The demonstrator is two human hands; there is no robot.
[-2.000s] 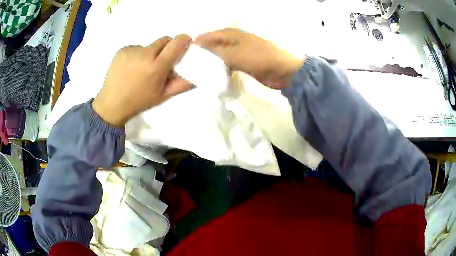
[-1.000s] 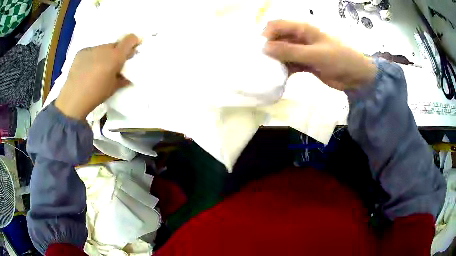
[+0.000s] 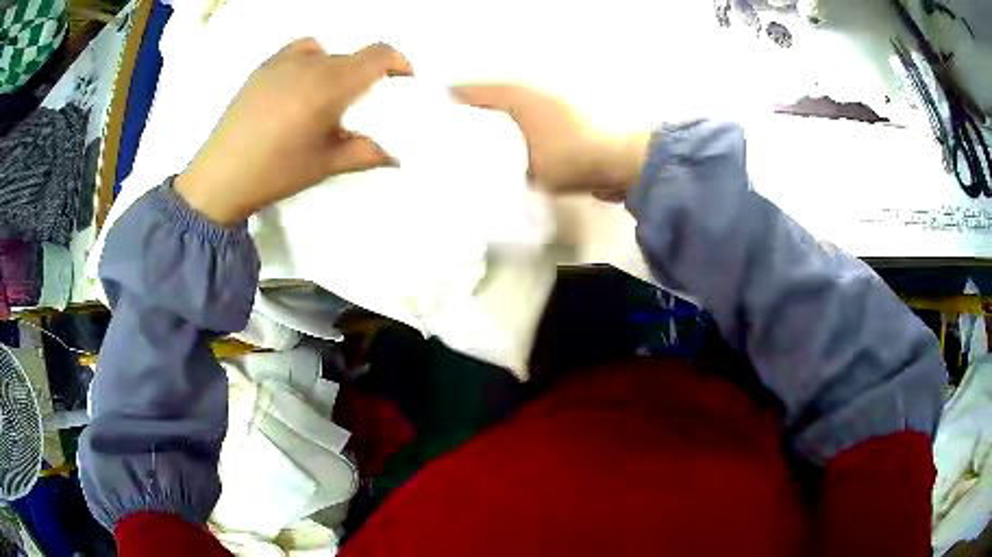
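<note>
A white garment piece (image 3: pixel 435 218) lies bunched between my hands at the table's front edge, with a pointed corner hanging over it. Glare hides much of its outline. My left hand (image 3: pixel 288 131) is at its left side, thumb and fingers spread around an edge of the cloth. My right hand (image 3: pixel 560 136) is at its right side, palm inward, slightly blurred, with its fingertips near the left hand's and partly lost in glare against the cloth.
Black-handled shears (image 3: pixel 966 147) lie at the right, beside a slim silver tool (image 3: pixel 919 82). Metal machine parts (image 3: pixel 772 22) show at the top right. Printed ruler marks (image 3: pixel 914 218) run along the front edge. Cream cloth (image 3: pixel 283 446) hangs below left; a fan (image 3: pixel 19 424) stands far left.
My hands were close together, moved apart with the cloth spread between them, and are now close again. The cloth is bunched inward. The view has shifted slightly.
</note>
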